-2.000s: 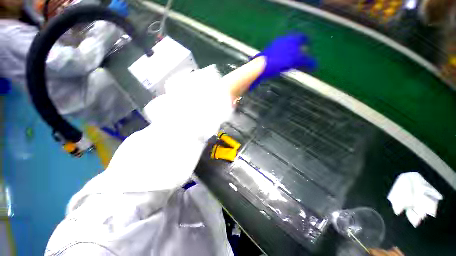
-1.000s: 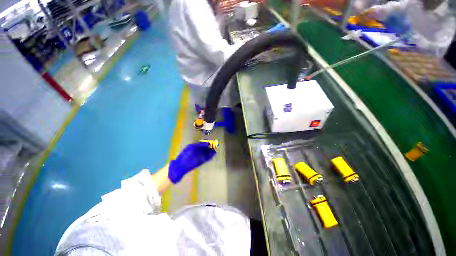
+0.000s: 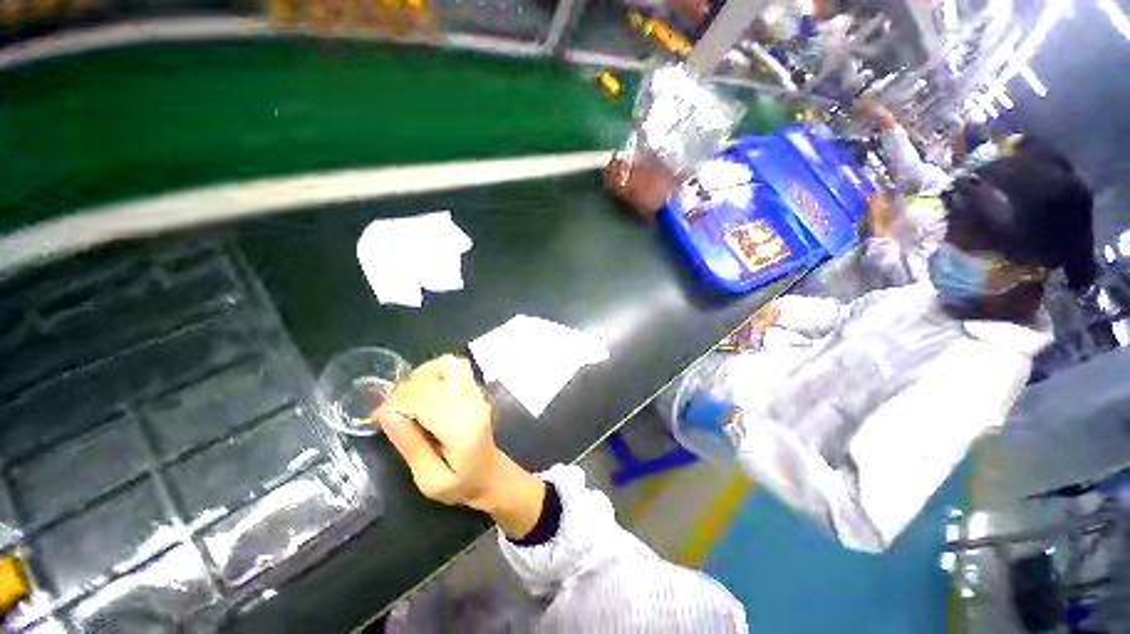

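My bare right hand (image 3: pixel 440 427) is at the clear cup (image 3: pixel 359 362), its fingers pinched together over the cup's near right side. A short bit of a thin cotton swab (image 3: pixel 364 421) seems to show at the fingertips, inside the cup; most of it is hidden. The clear blister tray (image 3: pixel 149 434) lies left of the cup, with shiny long pockets. One yellow unit (image 3: pixel 13 580) is cut off by the left edge, on the tray. My left hand is out of the picture.
Two white wipes lie on the dark bench, one behind the cup (image 3: pixel 415 256) and one right of my hand (image 3: pixel 535 359). Blue trays (image 3: pixel 731 223) stand further right, near a masked person in white (image 3: pixel 855 396). The green conveyor (image 3: pixel 310 112) runs behind the bench.
The view has swung right, from the white box and black hose to the cup and wipes. My gloved left hand, earlier holding a yellow unit near the hose end, has left the picture.
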